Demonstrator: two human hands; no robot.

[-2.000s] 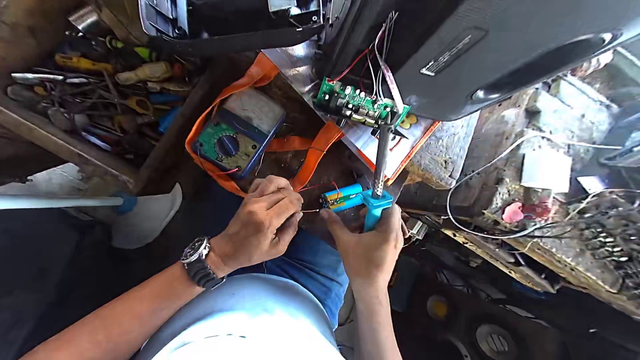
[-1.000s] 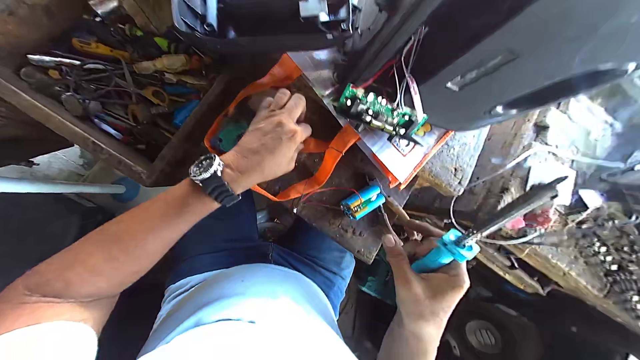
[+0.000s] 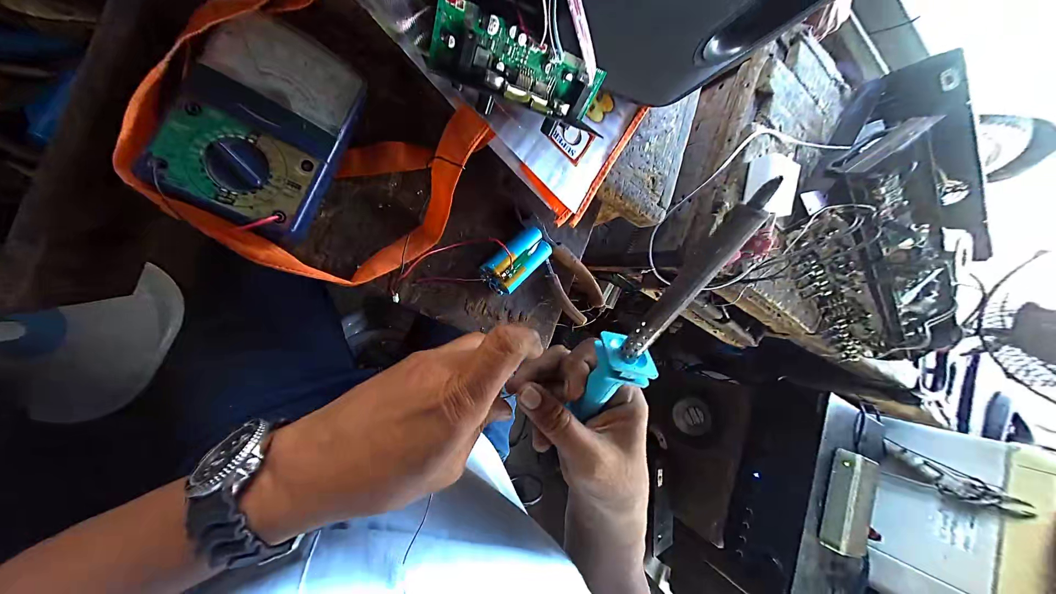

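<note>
My right hand is closed around the teal handle of a soldering iron, whose metal barrel and dark tip point up and right. Against its fingers is my left hand, wearing a wristwatch; its fingertips are pinched together, and what lies between them is too small to tell. Beyond both hands, a pack of blue battery cells with thin red wires rests on the dark wooden bench. A green circuit board with attached wires lies farther up, on a printed plastic packet.
An analog multimeter lies at the left inside a loop of orange strap. A black plastic housing fills the top. At right, a rough wooden bench holds a dusty circuit assembly. A white box with tweezers sits lower right.
My left hand has come back from the multimeter area to meet my right hand, which still holds the soldering iron. The battery pack, held two seconds ago, now lies on the bench. The view has shifted closer.
</note>
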